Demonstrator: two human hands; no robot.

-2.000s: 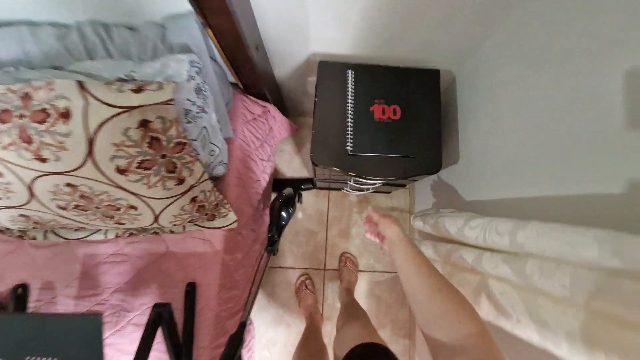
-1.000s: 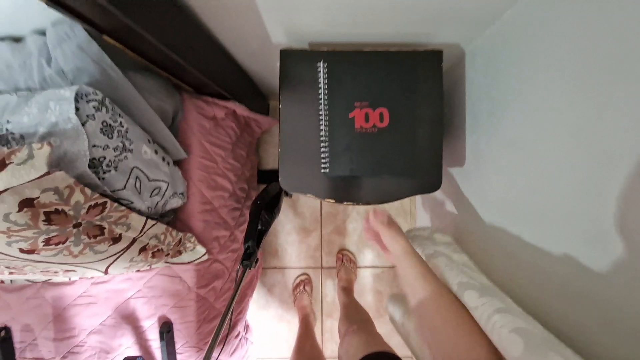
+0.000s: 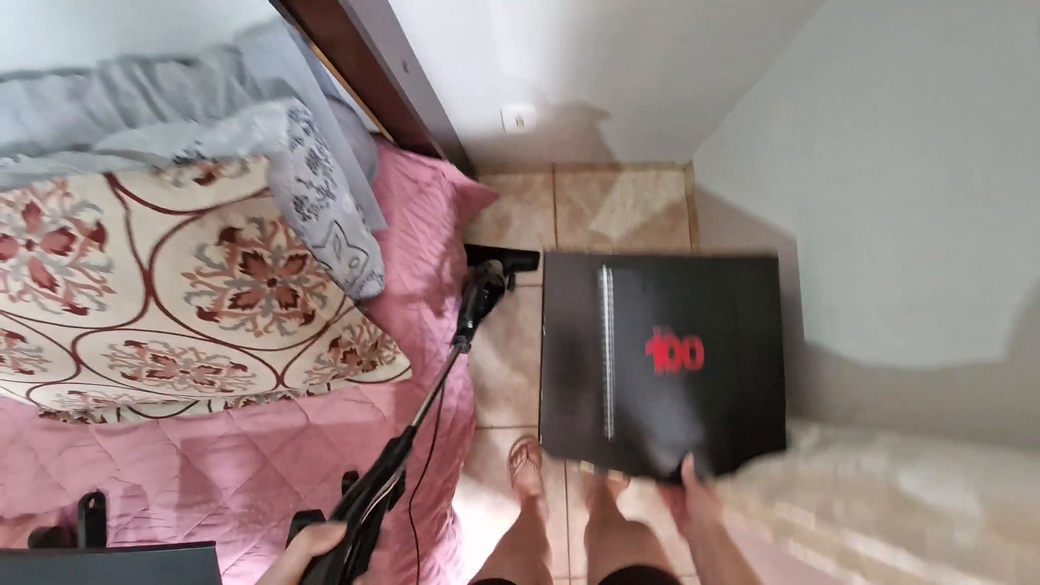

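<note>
My left hand [image 3: 313, 546], at the bottom left of the view, is closed around the handle of a black stick vacuum cleaner [image 3: 382, 475]. Its floor head [image 3: 513, 259] rests on the tiles beside the bed. My right hand [image 3: 691, 491] grips the near edge of a black nightstand [image 3: 569, 357], thumb on top and fingers below, partly hidden. On the nightstand's top lies a black spiral-bound notebook [image 3: 650, 292] with red print on its cover.
A bed with a pink quilt [image 3: 325, 439] and a patterned pillow [image 3: 187, 309] stands on the left, its dark wooden headboard [image 3: 366, 73] against the wall. A socket [image 3: 518, 119] is on the wall. A pale curtain [image 3: 902, 487] hangs at the lower right; a cord trails beside the vacuum.
The nightstand has moved away from the wall, toward me, baring floor tiles behind it. My right hand, apart from the nightstand two seconds ago, now holds its edge. My left hand has come into view.
</note>
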